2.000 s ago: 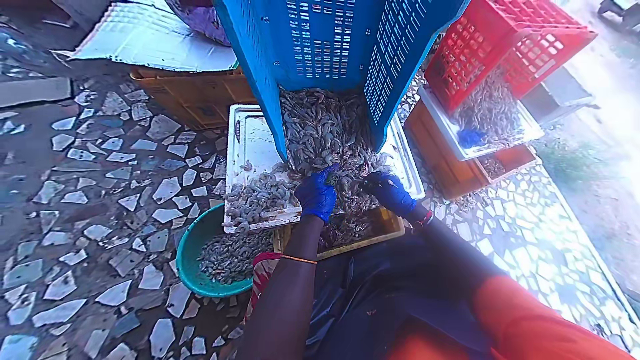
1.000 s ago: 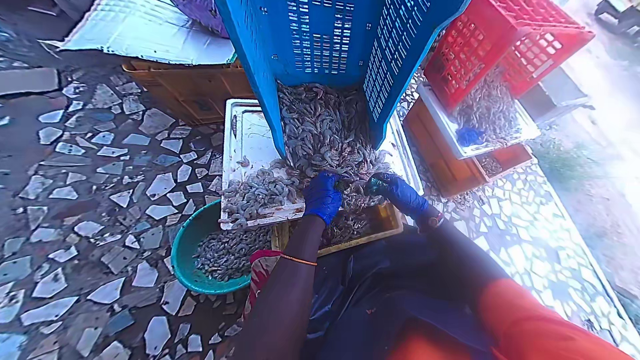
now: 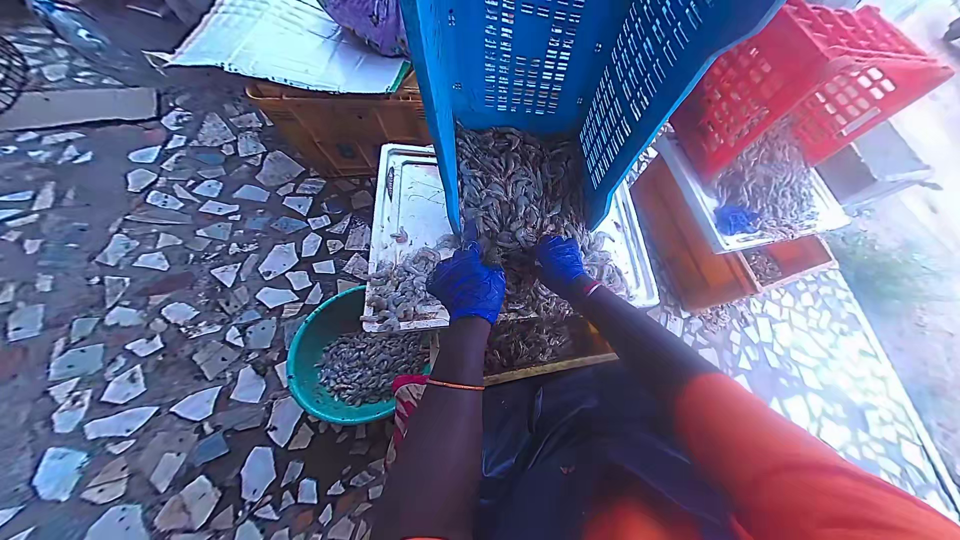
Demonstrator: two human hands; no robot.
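A heap of raw shrimp (image 3: 517,187) spills from a tipped blue plastic crate (image 3: 517,67) onto a white tray (image 3: 409,172). My left hand (image 3: 469,283), in a blue glove, rests at the near left edge of the heap, fingertips among the shrimp; whether it grips any is unclear. Opposite it, my right hand (image 3: 561,262), also gloved, touches the heap with its fingers bent and partly hidden. Below the tray, nearest my lap, a yellowish crate (image 3: 551,369) holds more shrimp. A green basin (image 3: 300,367) of shrimp stands at the lower left.
At the right, a red crate (image 3: 862,82) leans over another white tray (image 3: 829,206) of shrimp, where a blue glove (image 3: 735,219) shows. An orange crate (image 3: 675,240) is beneath. An orange-brown crate (image 3: 337,124) under a white sheet (image 3: 289,45) stands behind left, on the stone-mosaic floor (image 3: 217,300).
My left hand has moved a little to the left, away from the right hand. The gap between my hands is wider than one second ago.
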